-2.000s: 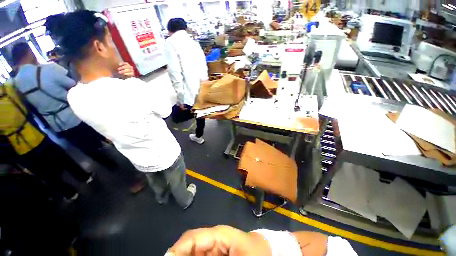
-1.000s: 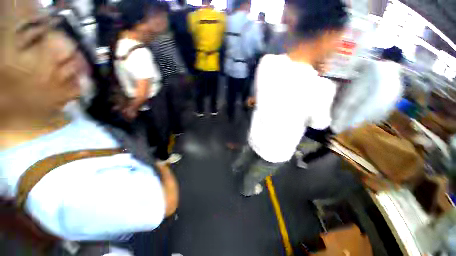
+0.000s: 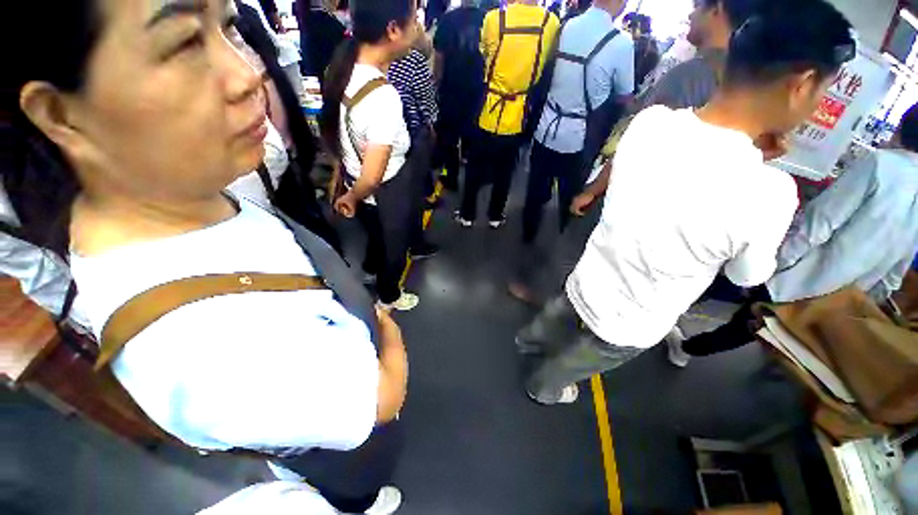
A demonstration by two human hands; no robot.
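Note:
Neither of my hands shows in the picture. A white cloth edge at the bottom left may be my sleeve; I cannot tell. Nearest in front, at the left, stands a person in a white short-sleeved top with a brown strap over the shoulder. Right of centre, a person in a white T-shirt and grey trousers stands turned away. Brown bag panels lie on a table at the right edge.
Several people stand farther back, one in a yellow apron. A yellow floor line crosses the dark floor. A red and white sign is at the upper right. A brown surface shows at the left edge.
The view has swung left, away from the machines. The hand seen at the bottom two seconds ago is out of the picture. The person at the left now shows sharply.

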